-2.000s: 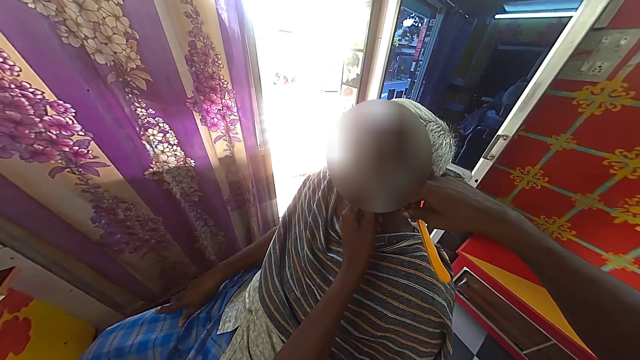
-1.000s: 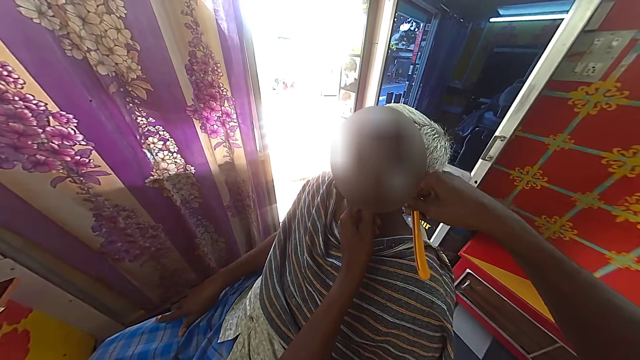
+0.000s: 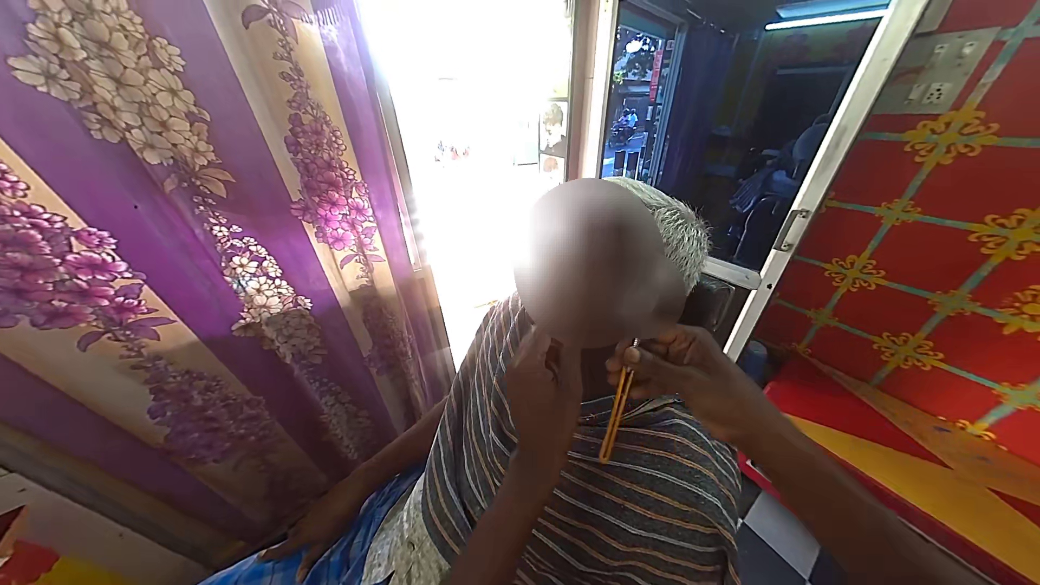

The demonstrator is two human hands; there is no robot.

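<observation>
A seated person with short grey hair [image 3: 682,231] faces me, in a striped shirt [image 3: 642,504] and blue checked cloth [image 3: 333,561]. Below the blurred face, my right hand [image 3: 678,366] pinches the upper end of a straight razor with a yellow-orange handle [image 3: 617,418]. That handle hangs down over the person's upper chest; the blade is mostly hidden by my fingers. On the other side of the chin, my left hand [image 3: 544,390] rests at the jaw with its fingers bent. Whether it pinches skin there cannot be told.
A purple floral curtain [image 3: 268,309] hangs at the left beside a bright doorway. Behind the person are a dark chair back [image 3: 707,307] and a white-framed mirror or glass panel [image 3: 800,203]. A red and yellow counter [image 3: 861,422] lies at the right by the patterned wall.
The razor's handle has swung from slanting down to the right to slanting down to the left. My right hand has shifted slightly lower beside the chin. The left hand stays at the jaw.
</observation>
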